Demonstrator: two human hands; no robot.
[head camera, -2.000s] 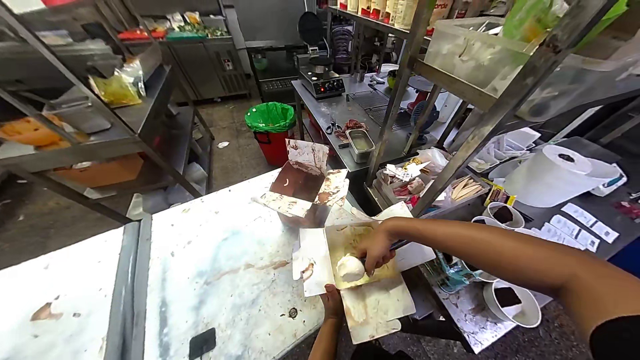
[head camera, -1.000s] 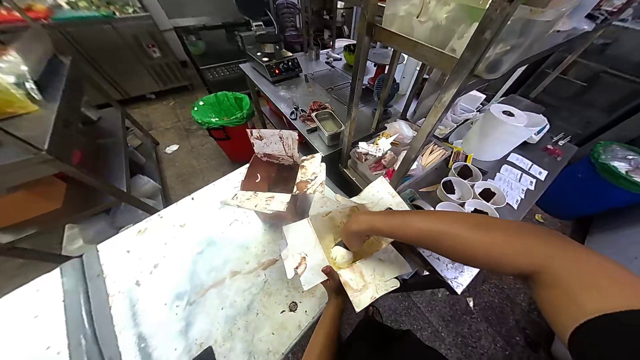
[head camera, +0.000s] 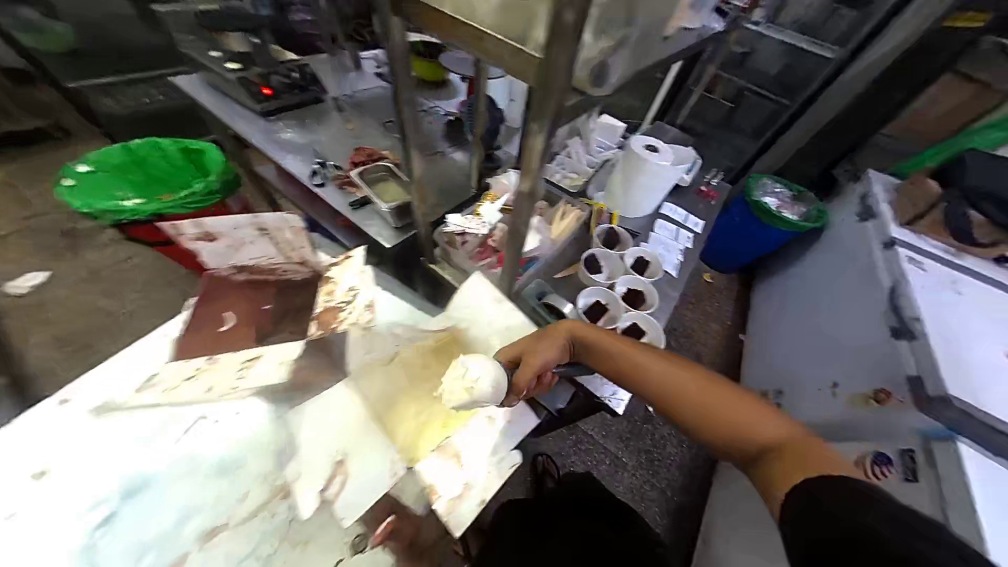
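My right hand (head camera: 537, 364) is closed round the dark handle of an ice cream scoop, whose head carries a rounded ball of pale ice cream (head camera: 472, 382). Below and left of the ball is an open cardboard box of pale yellow ice cream (head camera: 413, 405), its flaps spread. Blurred, my left hand (head camera: 398, 531) lies low beside the box's near flaps; its fingers' hold is unclear. Another open box, brown inside (head camera: 244, 311), stands behind to the left. Several white cups holding dark brown pieces, one of them a near cup (head camera: 598, 307), stand on the side table.
A metal shelf post (head camera: 539, 150) rises behind the boxes. Beyond it are a tray of wrappers and sticks (head camera: 563, 224) and a paper towel roll (head camera: 642, 177). A green-lined red bin (head camera: 150, 181) is at left, a blue bin (head camera: 732, 236) at right. A white chest freezer (head camera: 835, 331) stands on the right.
My right hand has come up out of the yellow ice cream box with a ball on the scoop. My left hand is lower, off the box's side where it was. The view has swung right.
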